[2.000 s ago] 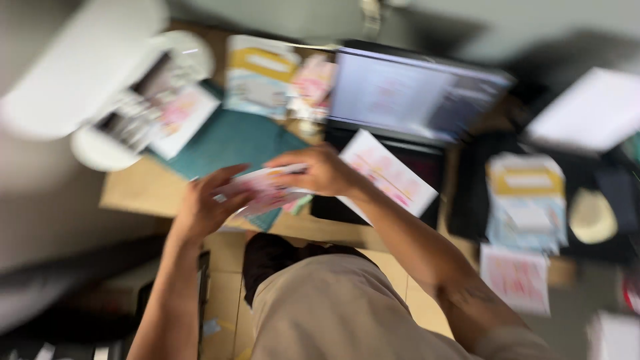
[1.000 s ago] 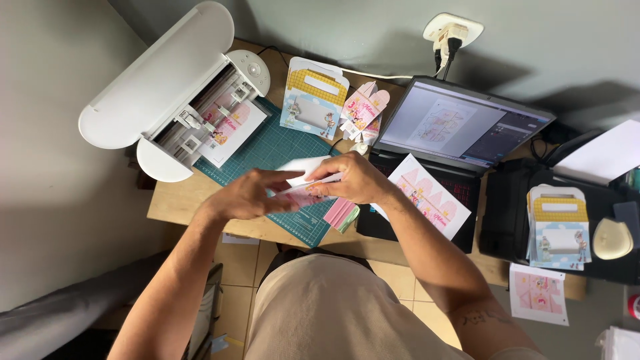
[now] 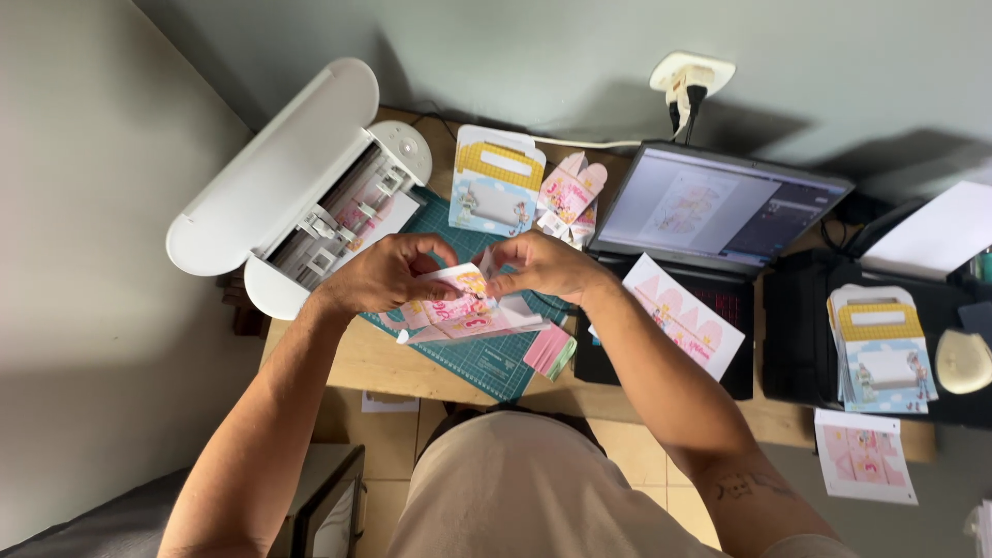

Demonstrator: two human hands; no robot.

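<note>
My left hand [image 3: 391, 277] holds the left part of a pink printed paper cutout [image 3: 457, 310], thumb on its face. My right hand [image 3: 542, 270] pinches the cutout's upper right edge between thumb and fingers. The cutout is partly folded, its lower flaps spread over a green cutting mat [image 3: 484, 364]. A small stack of pink and green cards [image 3: 550, 350] lies at the mat's right edge. Beyond my hands are yellow and blue printed boxes lying flat [image 3: 497, 182] and pink cutouts [image 3: 572, 190].
A white cutting machine [image 3: 279, 170] stands open at left with a printed sheet in it. An open laptop [image 3: 717, 209] has a castle-print sheet [image 3: 682, 318] on its keyboard. At right, a black printer [image 3: 798, 325] carries more flat boxes [image 3: 883, 349]. A wall socket [image 3: 690, 74] holds plugs.
The paper between my hands, bunched and blurred a second ago, now shows its pink printed face and spread flaps. My hands stay over the mat.
</note>
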